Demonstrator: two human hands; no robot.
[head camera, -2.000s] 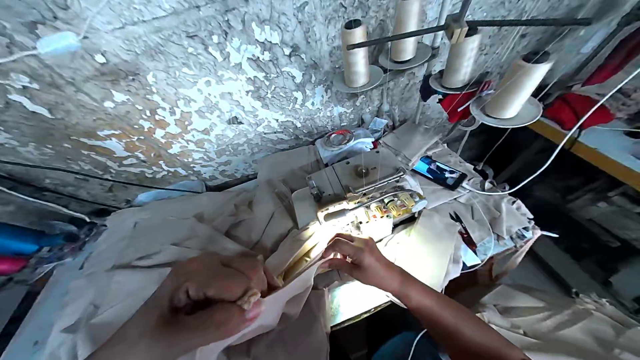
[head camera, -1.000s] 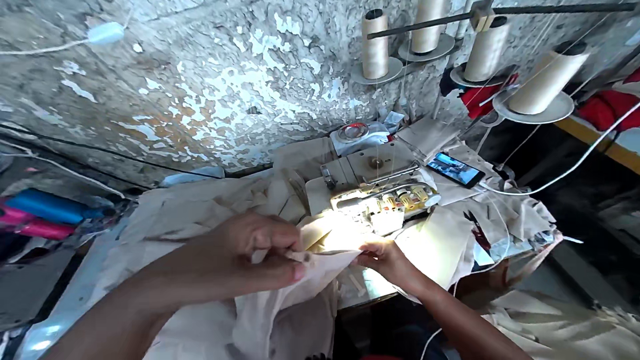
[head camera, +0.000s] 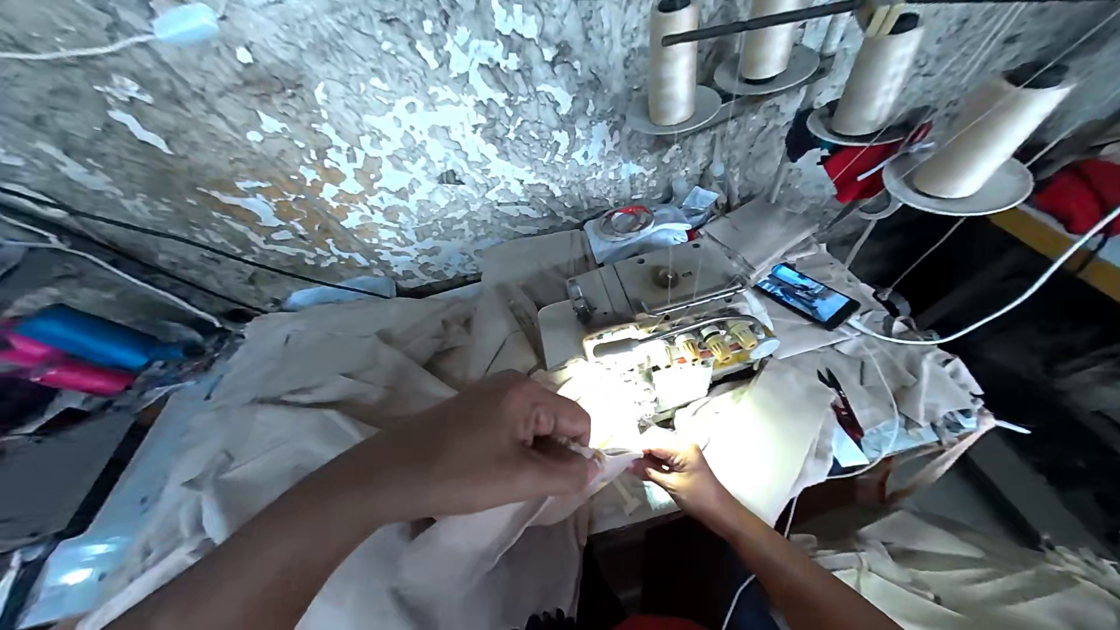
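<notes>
Beige fabric (head camera: 472, 560) is pinched between my left hand (head camera: 516, 442) and my right hand (head camera: 678, 472), just in front of a lit overlock sewing machine (head camera: 665, 341). My left hand's fingers are curled on the fabric edge. A short way to the right, my right fingertips grip the same edge near the machine's bright needle area. The needle itself is lost in the glare. The fabric hangs from my hands over the table's front edge.
Cream thread cones (head camera: 989, 131) stand on a rack above. A lit smartphone (head camera: 807, 295) with a white cable and thread snips (head camera: 842, 407) lie on the right. More beige cloth (head camera: 306, 367) covers the left. Blue thread (head camera: 96, 337) sits far left; a peeling wall rises behind.
The fabric edge has drawn together into a short span between my hands. My left hand has come closer to the right one and to the machine. The view has shifted.
</notes>
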